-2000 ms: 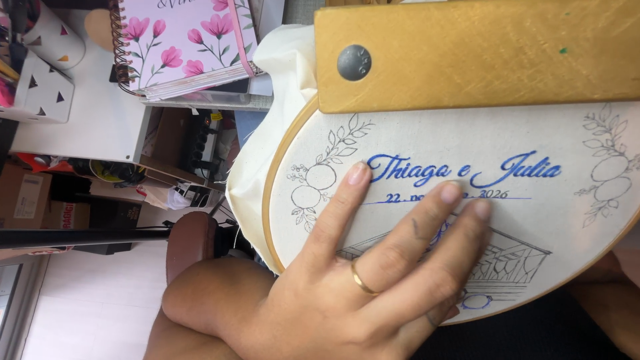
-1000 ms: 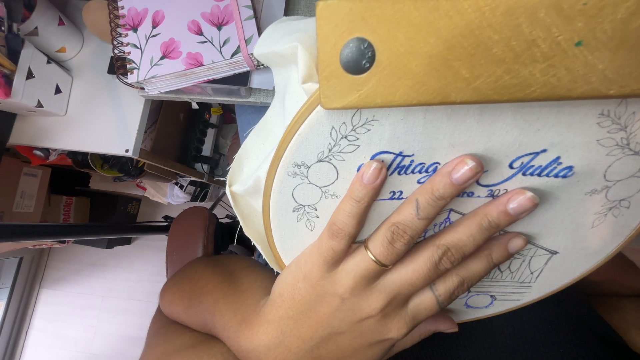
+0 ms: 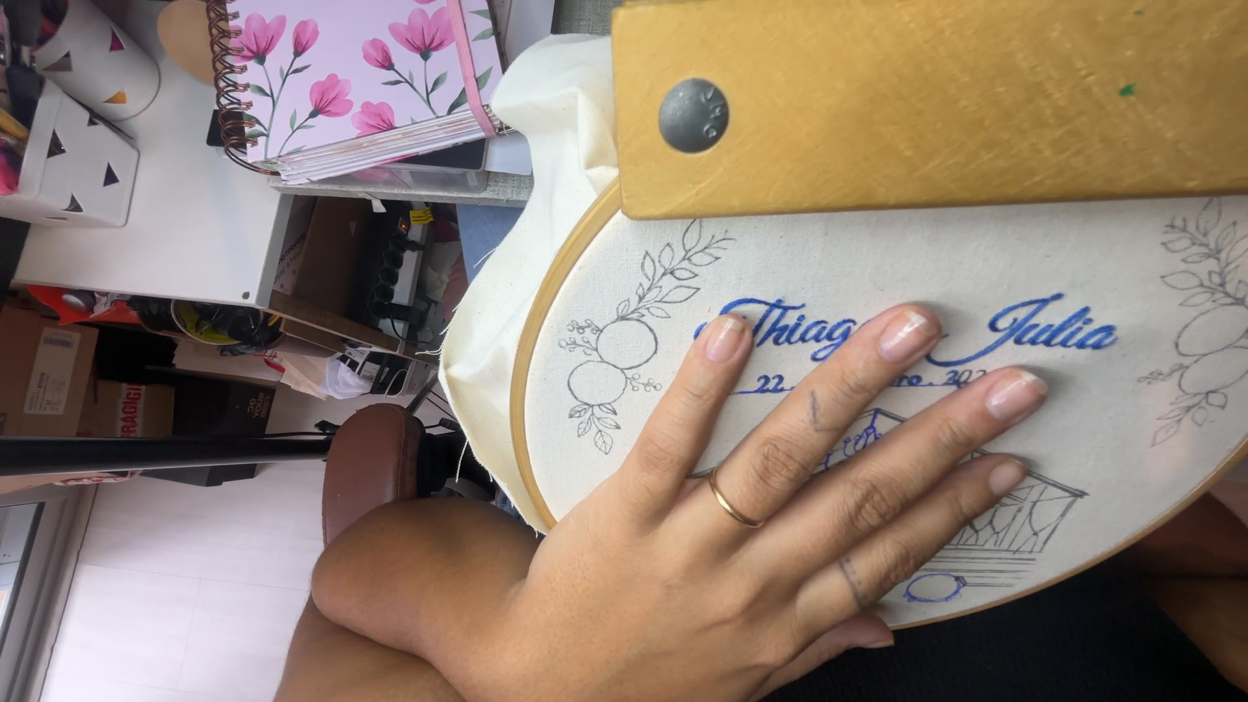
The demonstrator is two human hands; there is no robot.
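Observation:
My left hand lies palm down on white fabric stretched in a round wooden embroidery hoop. Its fingers are spread, with a gold ring on one, and partly cover blue script lettering and a smaller blue line below it. The thumb tip shows by the hoop's lower edge. Line drawings of leafy sprigs with round shapes flank the lettering, and a pencil-like building drawing is partly under the fingers. No needle or thread end can be made out. My right hand is out of view.
A gold-coloured bar with a metal fastener crosses the hoop's top. Loose fabric hangs at its left. A spiral notebook with pink flowers, a patterned white holder and a white desk are upper left; a brown padded seat is below.
My left hand's fingers have spread and reached farther right, covering more of the lettering than two seconds ago. The hand stays on the fabric.

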